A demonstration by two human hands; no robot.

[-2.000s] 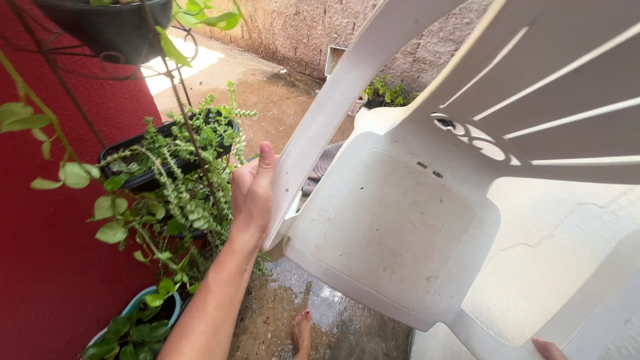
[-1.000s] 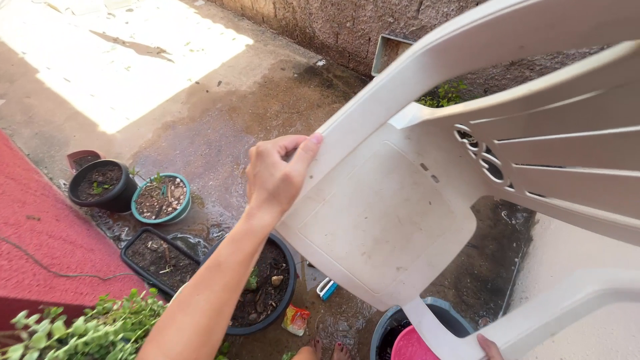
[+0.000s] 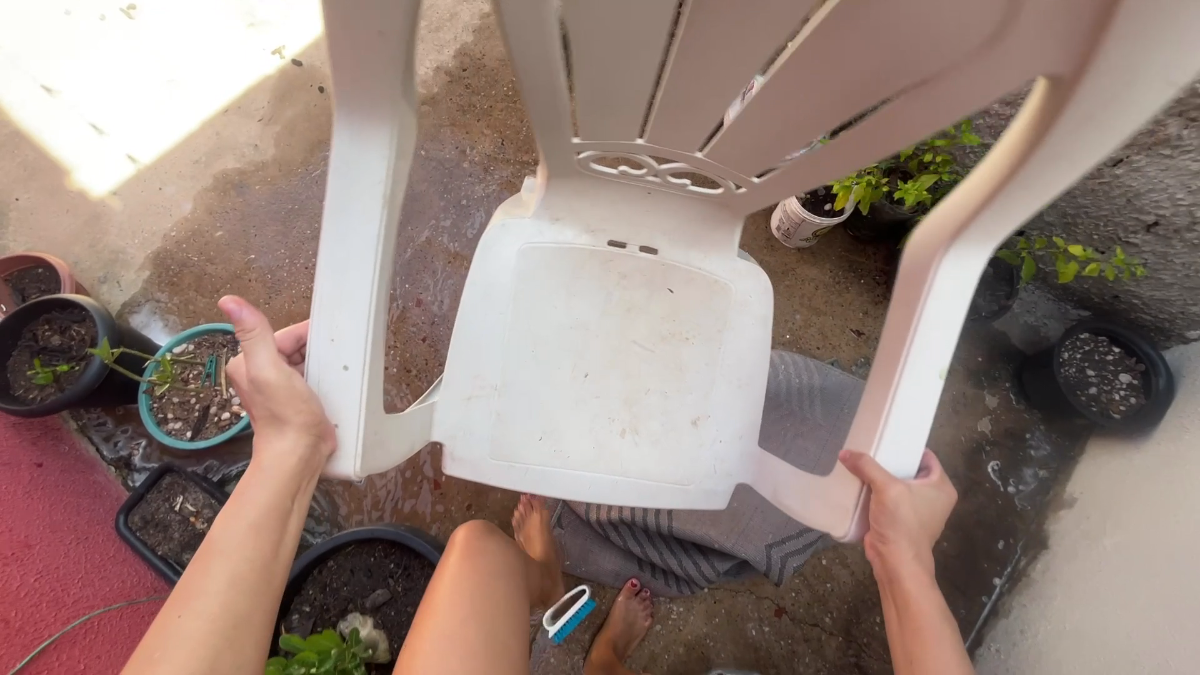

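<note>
A white plastic armchair point(image 3: 609, 375) with a slatted back fills the middle of the view, its seat facing up and marked with small dirt specks. My left hand point(image 3: 277, 380) is at the outer side of the left armrest near its front end, thumb raised; its fingers are partly hidden behind the armrest. My right hand point(image 3: 905, 502) grips the front end of the right armrest. Below the seat, a grey striped cloth point(image 3: 656, 539) lies on the wet floor. A scrub brush with a white handle and blue bristles point(image 3: 569, 614) lies between my bare feet.
Potted soil in a teal-rimmed pot point(image 3: 150, 412), a black pot point(image 3: 103, 361) and a rectangular planter point(image 3: 141, 548) stands at left. A large round planter point(image 3: 314, 562) is beside my leg. At right are a white pot with a plant point(image 3: 802, 225), a black pot point(image 3: 1162, 394) and a wall point(image 3: 1125, 544).
The chair has turned to face me more squarely, and both armrests are now in view. More of my right hand shows at its armrest. The view has shifted strongly.
</note>
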